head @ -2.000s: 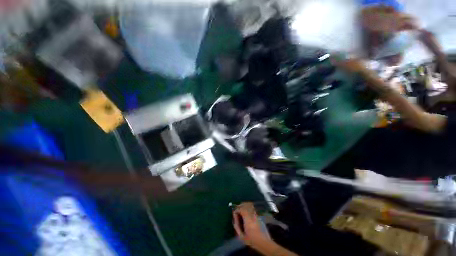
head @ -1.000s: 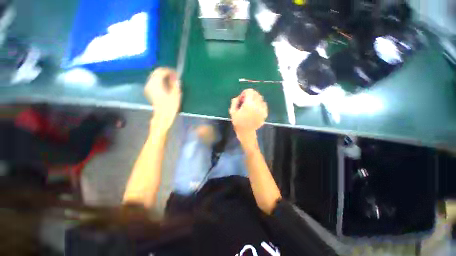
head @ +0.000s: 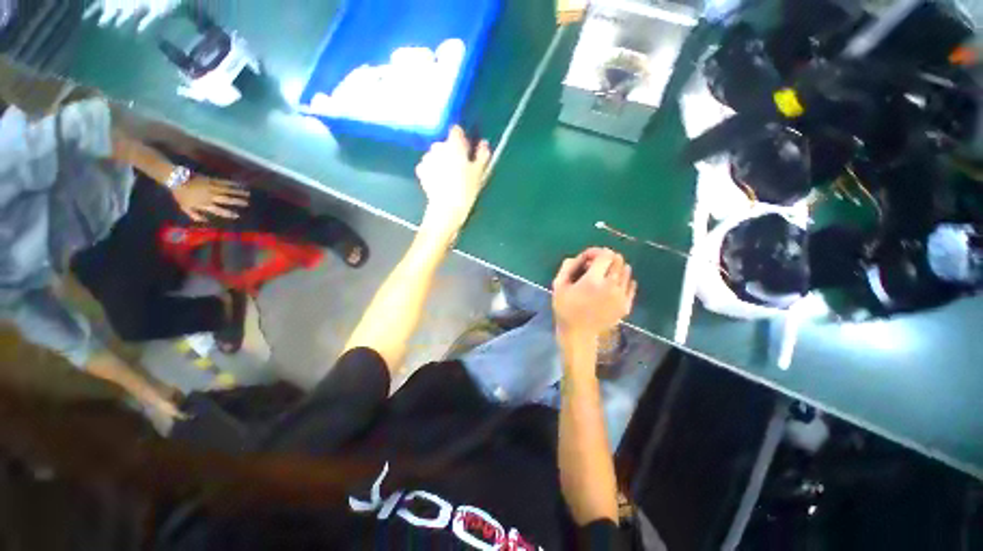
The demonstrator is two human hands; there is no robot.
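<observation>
My left hand [head: 453, 175] is over the bench next to the near corner of the blue tray [head: 466, 102], fingers loosely curled; nothing is clearly visible in it. White rings [head: 401, 92] are heaped in the tray. My right hand [head: 594, 288] rests at the bench's front edge with fingers curled; I cannot tell whether it holds anything. A thin lead wire with a small pale plug [head: 636, 237] lies just beyond it, trailing from a white legged housing with a black round centre [head: 763, 258] on the right.
The screw feeder [head: 622, 67] stands beyond my right hand. Black round modules [head: 862, 172] are heaped on the right. A white and black unit [head: 216, 67] stands at the upper left. A person's hand [head: 210, 198] and a red stool [head: 243, 258] are on the left. Black crates [head: 830, 484] are below right.
The view has swung, so the bench slopes down to the right and a person shows on the left. Since one second ago my left hand has opened somewhat beside the tray. My right hand stays near the edge.
</observation>
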